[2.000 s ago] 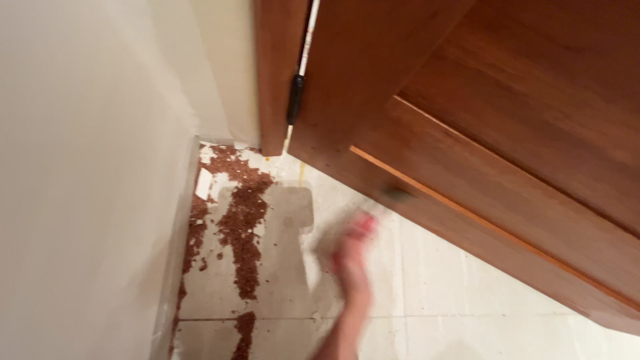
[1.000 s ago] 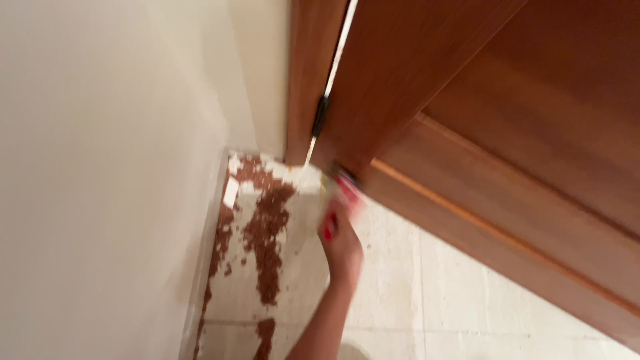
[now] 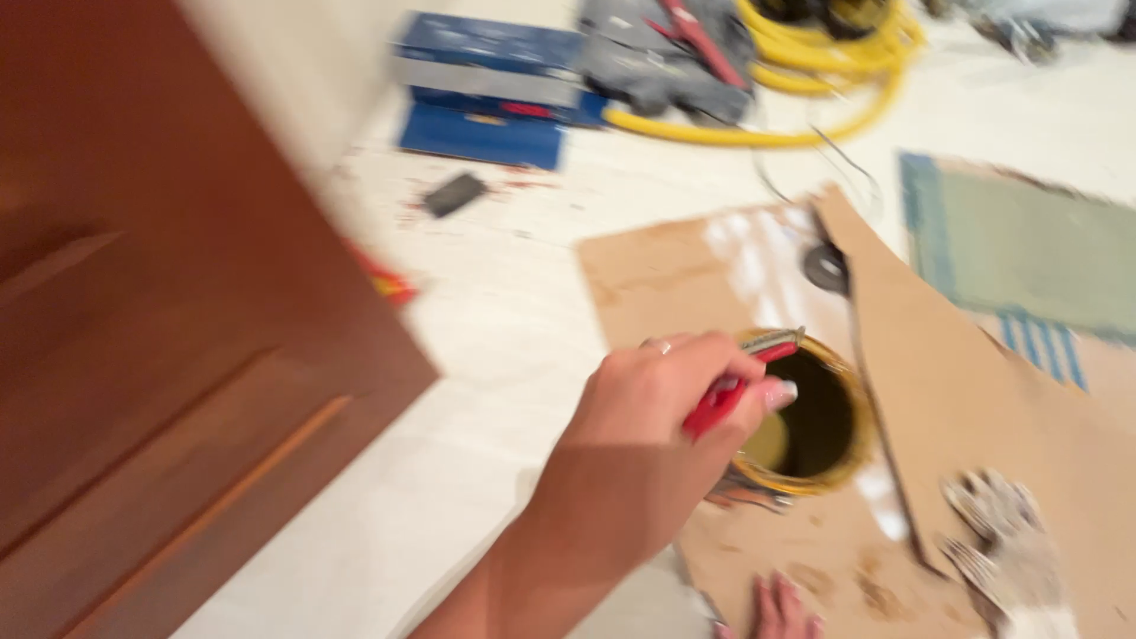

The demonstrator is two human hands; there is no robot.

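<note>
My left hand (image 3: 657, 417) is closed around a small red-handled tool (image 3: 714, 404), apparently a paintbrush. Its metal-coloured end points right, over the rim of an open round can (image 3: 863, 426). Inside the can is a dark area with a yellowish patch; blur hides the contents' detail. The can stands on brown cardboard (image 3: 666, 275). At the bottom edge, the fingertips of my right hand (image 3: 785, 612) rest apart on the cardboard, with nothing visible in them; the rest of that hand is out of view. The brown panelled wooden door (image 3: 177, 311) fills the left side.
A whitish work glove (image 3: 1012, 550) lies lower right. Behind are a blue box (image 3: 488, 71), a small dark block (image 3: 454, 193), a red-handled tool (image 3: 706, 44) on grey material, and a coiled yellow hose (image 3: 754, 138). A black ring (image 3: 825, 266) lies beyond the can.
The view has swung from the door's lower corner by the wall to the can and cardboard. My left hand, earlier at the door's bottom edge, is now at the can with the red-handled tool.
</note>
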